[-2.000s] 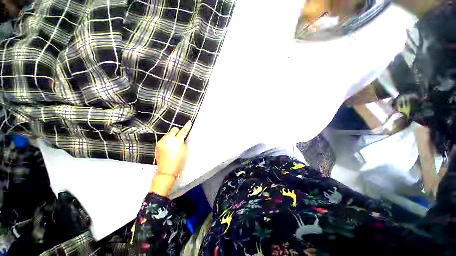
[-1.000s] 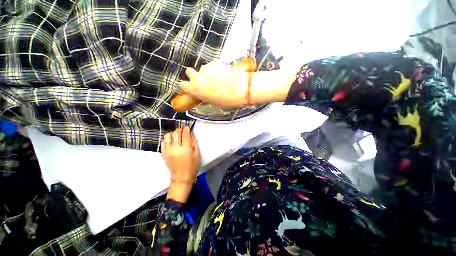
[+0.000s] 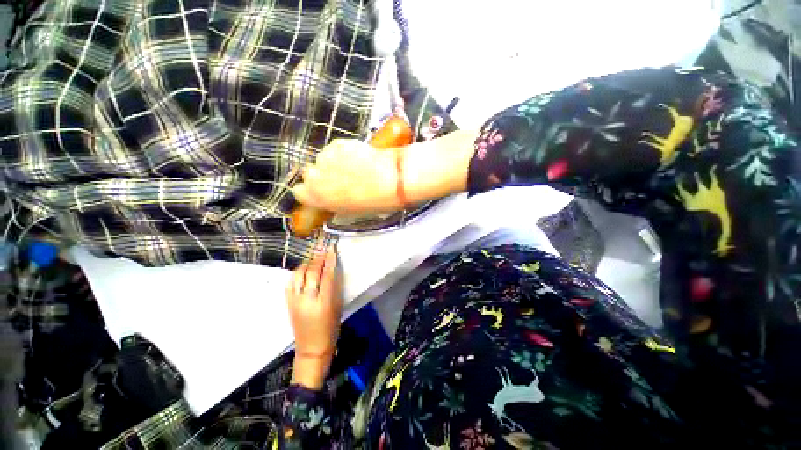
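Note:
The plaid garment (image 3: pixel 167 114), black with white and yellowish lines, lies wrinkled over the left of the white pressing cover (image 3: pixel 220 303). My right hand (image 3: pixel 351 178) is closed around the orange-brown handle of the steam iron (image 3: pixel 393 134). The iron is at the garment's right edge, and my hand and forearm hide much of it. My left hand (image 3: pixel 314 294) lies at the garment's lower right corner, just below the iron. Its fingertips are at the cloth edge; whether they pinch it cannot be told.
A dark hose or cable (image 3: pixel 402 48) rises behind the iron. Plaid and black cloth (image 3: pixel 145 378) is heaped below the table at the lower left. Blue material (image 3: pixel 364 347) hangs under the near edge. My patterned clothing is against the table.
My right hand came in from out of view and holds the iron, which has moved from the upper right to the garment's edge. The left hand has shifted slightly right and down.

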